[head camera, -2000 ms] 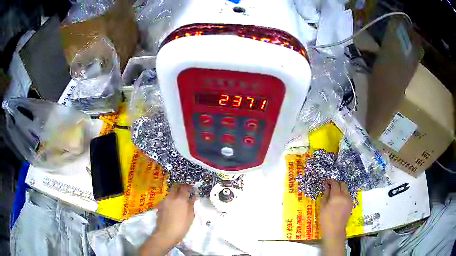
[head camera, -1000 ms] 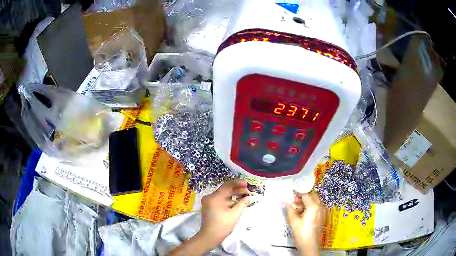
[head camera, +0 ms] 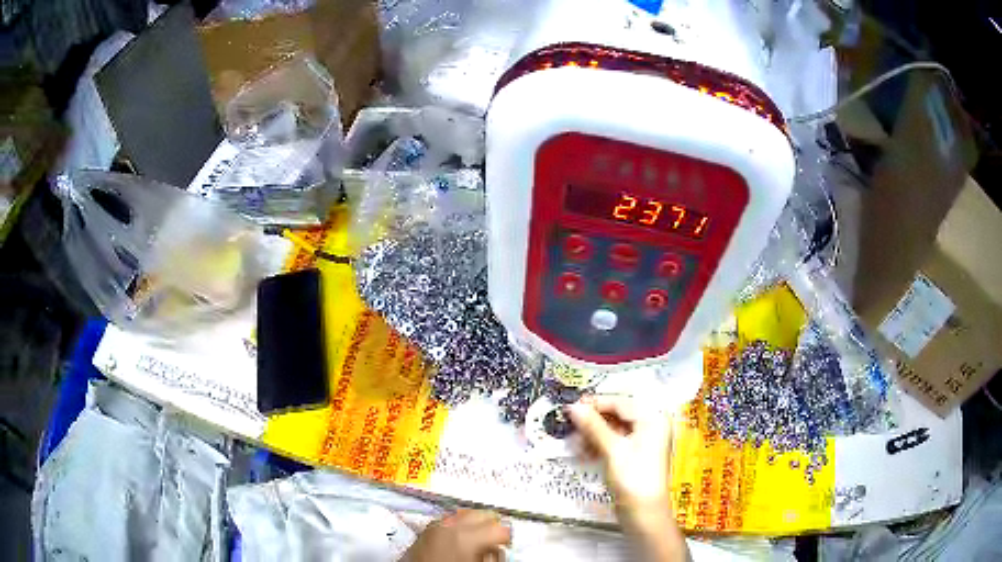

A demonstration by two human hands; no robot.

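Observation:
The white snap button machine (head camera: pixel 637 220) with its red panel reads 2371. My right hand (head camera: pixel 618 445) is at the lower die (head camera: pixel 553 422), its thumb and forefinger pinched at the die's right side; I cannot tell if a small part is between them. My left hand (head camera: pixel 461 536) is low at the table's front edge, partly cut off by the bottom of the picture, over pale garment cloth; whether it holds the cloth is unclear. The left pile of snap button parts (head camera: pixel 434 302) lies behind and left of the die. The right pile (head camera: pixel 769 395) lies on yellow plastic.
A black smartphone (head camera: pixel 292 340) lies on the yellow sheet (head camera: pixel 379 412) at left. A tied clear bag (head camera: pixel 181 258) is at far left. A cardboard box (head camera: pixel 945 307) with a white label stands at right. Pale garments (head camera: pixel 132 472) hang along the table's front edge.
My right hand has moved from the right pile to the lower die. My left hand has moved from beside the die down to the front edge. The view has shifted, so the machine appears further right.

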